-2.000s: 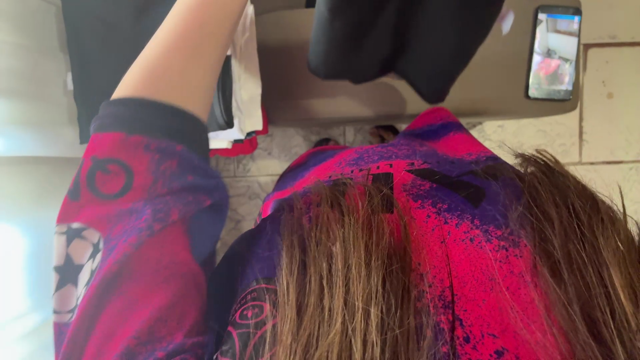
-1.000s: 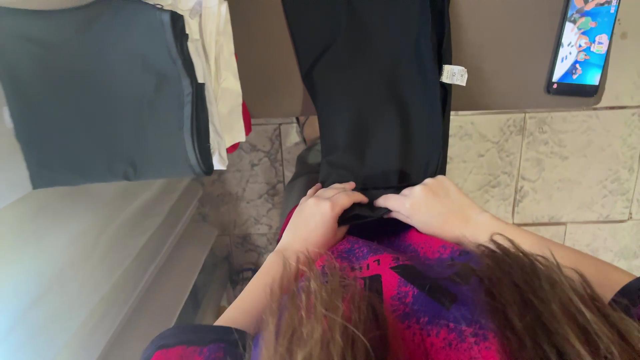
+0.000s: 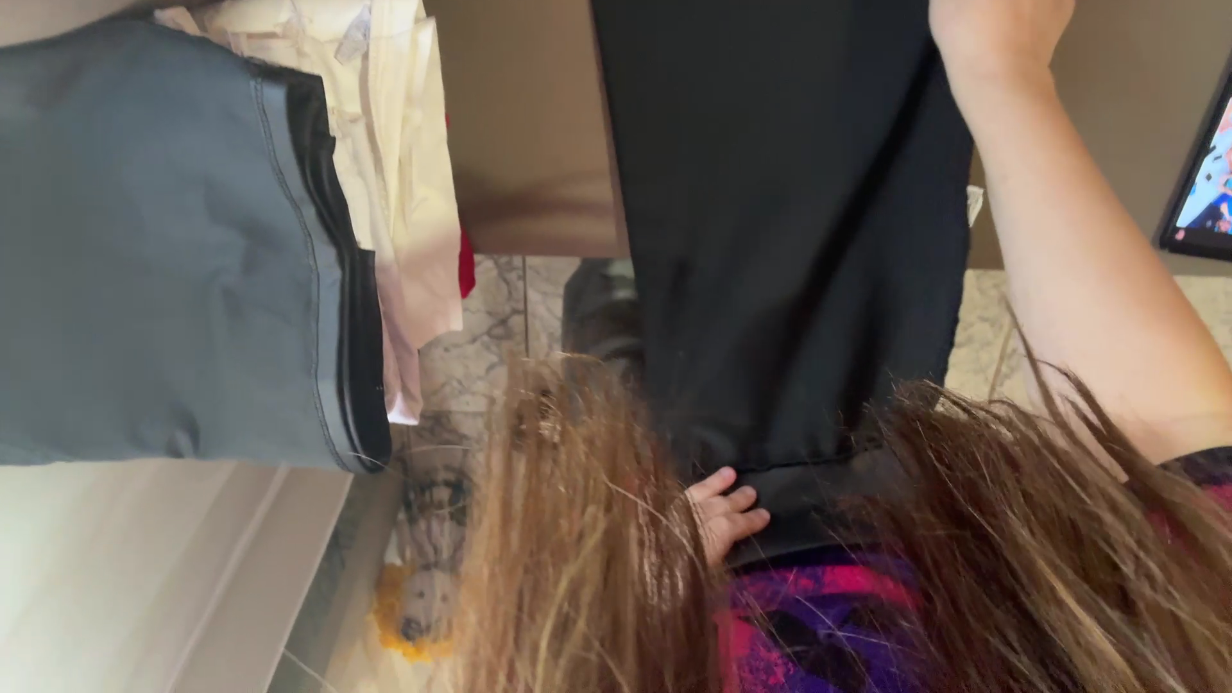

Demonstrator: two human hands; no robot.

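Note:
A black fabric garment (image 3: 770,221) hangs down lengthwise over the edge of a brown surface toward my body. Near its lower hem, the fingers of my left hand (image 3: 729,515) rest on the fabric at its left part; hair hides the rest of that hand, so its grip is unclear. My right hand (image 3: 1001,29) is at the garment's upper right edge, partly cut off by the frame, and its fingertips are out of sight. A small white tag (image 3: 975,205) sticks out at the garment's right side.
Folded dark grey garments (image 3: 164,250) lie at the left beside cream cloth (image 3: 409,173), with a bit of red cloth (image 3: 467,265) showing. A phone (image 3: 1203,183) with a lit screen lies on the brown surface (image 3: 529,125) at right. Marbled tiles (image 3: 500,318) are below. Long hair hangs across the lower view.
My right hand has moved from the garment's near hem up to its far right edge. My left hand stays near the hem. The view has come closer.

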